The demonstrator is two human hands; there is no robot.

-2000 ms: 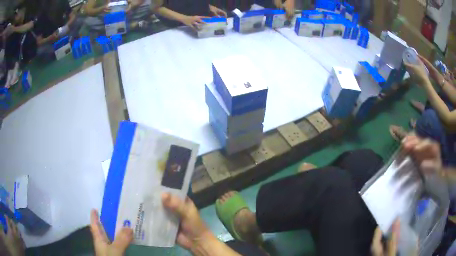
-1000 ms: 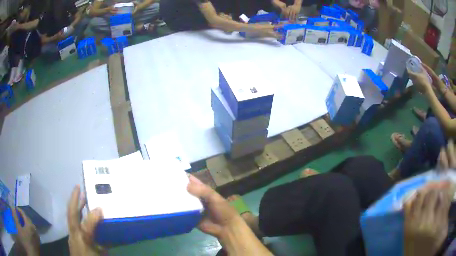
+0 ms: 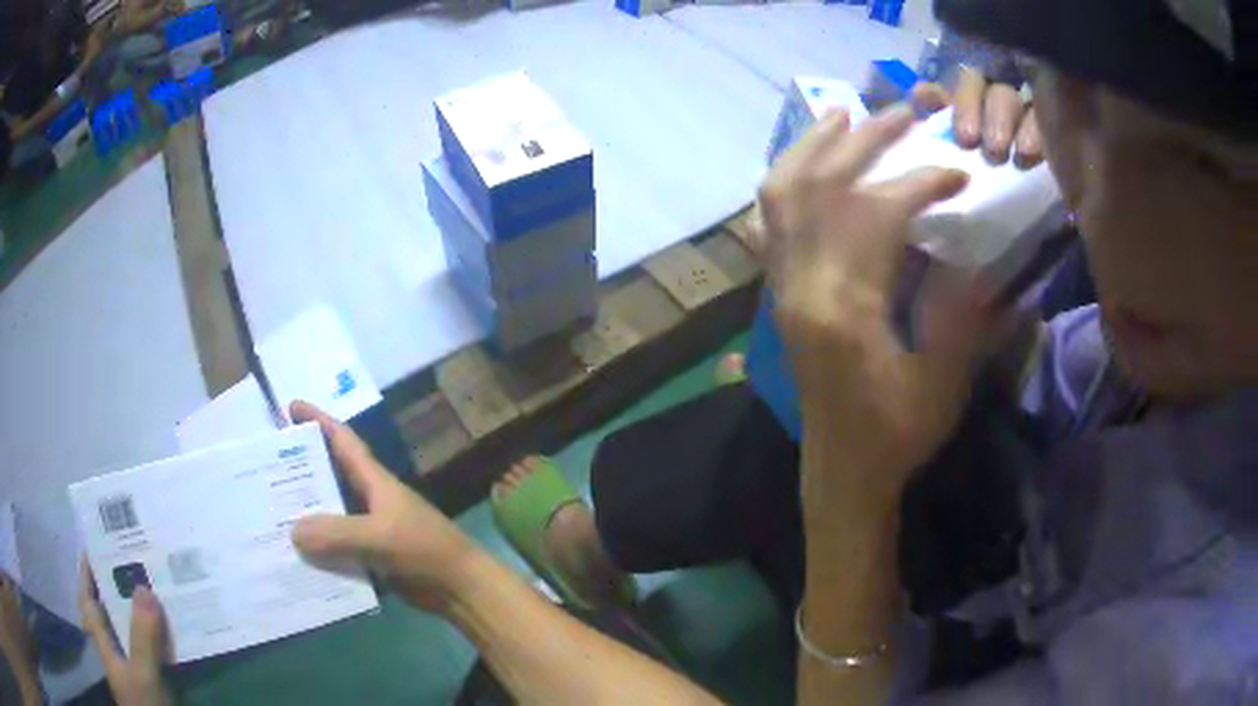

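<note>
A retail carton [image 3: 228, 552] is held between my two hands at the lower left. Its white back panel faces me, with small text, a square code and a small dark picture. My left hand [image 3: 131, 641] grips its lower left edge and is partly cut off by the bottom of the picture. My right hand [image 3: 380, 524] grips its right edge, thumb on the face. Another white-topped carton [image 3: 320, 361] stands just behind it on the white-covered pallet.
A stack of cartons [image 3: 531, 235] stands at the near edge of the white-covered pallet [image 3: 345, 179]. At right, a person leans in close, hands [image 3: 855, 304] raised around a white carton [image 3: 986, 207]. More cartons stand behind them. Part of another hand shows at the lower left edge.
The held carton has turned from its white face with the blue side below to its back panel. The view has shifted right, and the person at right has leaned in, raising a carton.
</note>
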